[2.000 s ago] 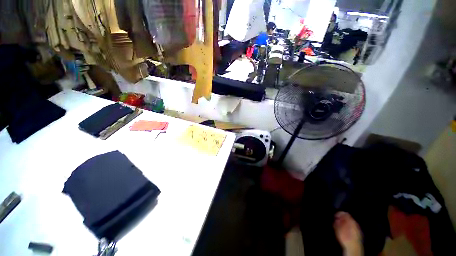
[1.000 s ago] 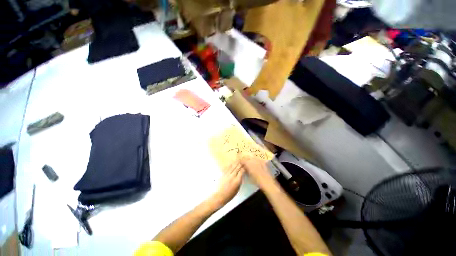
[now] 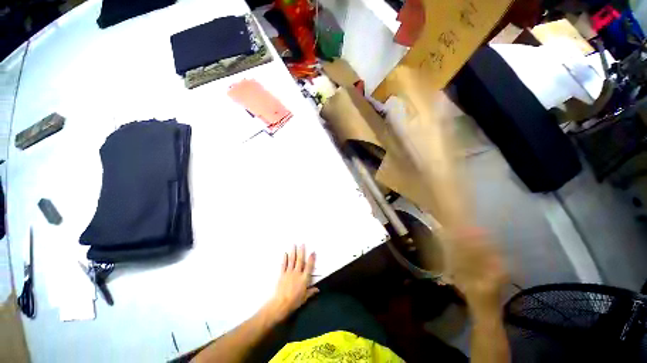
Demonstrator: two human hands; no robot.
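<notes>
My left hand (image 3: 294, 280) lies flat on the white table (image 3: 262, 202) near its front edge, fingers spread, holding nothing. My right hand (image 3: 482, 266) is raised off the table's right side, blurred by motion. It grips the lower end of a tan card pattern (image 3: 433, 135), also blurred, which stands up from the hand and looks narrow from this angle. The exact finger grip is too blurred to see.
On the table are a dark folded cloth stack (image 3: 142, 188), scissors (image 3: 27, 287), grey blocks (image 3: 40, 130), red-orange cards (image 3: 260, 104) and a smaller dark stack (image 3: 213, 44). A marked brown pattern (image 3: 454, 42) hangs beyond. A fan (image 3: 582, 308) stands lower right.
The tan card that lay under both hands at the table's corner is off the table, up and right in my right hand. My left hand has moved down and left to the front edge.
</notes>
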